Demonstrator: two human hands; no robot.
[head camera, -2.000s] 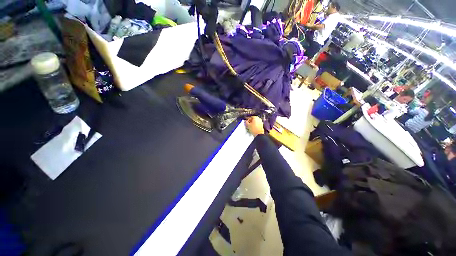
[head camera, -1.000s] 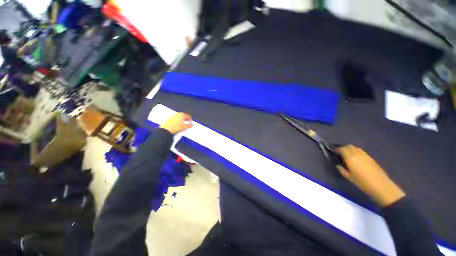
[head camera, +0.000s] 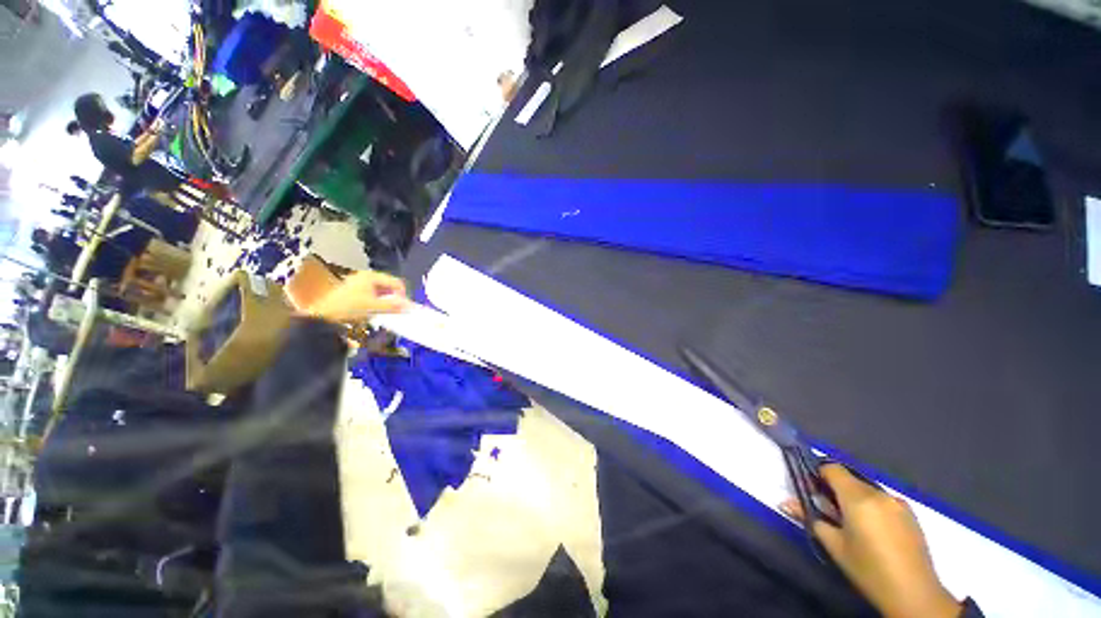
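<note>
A long white interfacing strip (head camera: 604, 373) lies on blue cloth along the near table edge. My left hand (head camera: 354, 297) is at the strip's far left end, beyond the table edge, with its fingers closed on a narrow white strip (head camera: 425, 328) that runs back towards the table. My right hand (head camera: 879, 531) holds black-handled shears (head camera: 769, 418) over the wide white strip; the blades point up and left. A stack of blue cut pieces (head camera: 700, 229) lies on the dark table cloth behind.
A black mobile phone (head camera: 1012, 175) lies at the far right. Dark scraps (head camera: 580, 48) lie at the far end. Blue scraps (head camera: 447, 417) lie on the floor below the near edge. A carton (head camera: 229, 338) stands left. A person (head camera: 115, 151) is in the distance.
My left hand has moved away from the wide strip, past the table edge, with the narrow white strip. My right hand and the shears have come nearer, over the wide strip.
</note>
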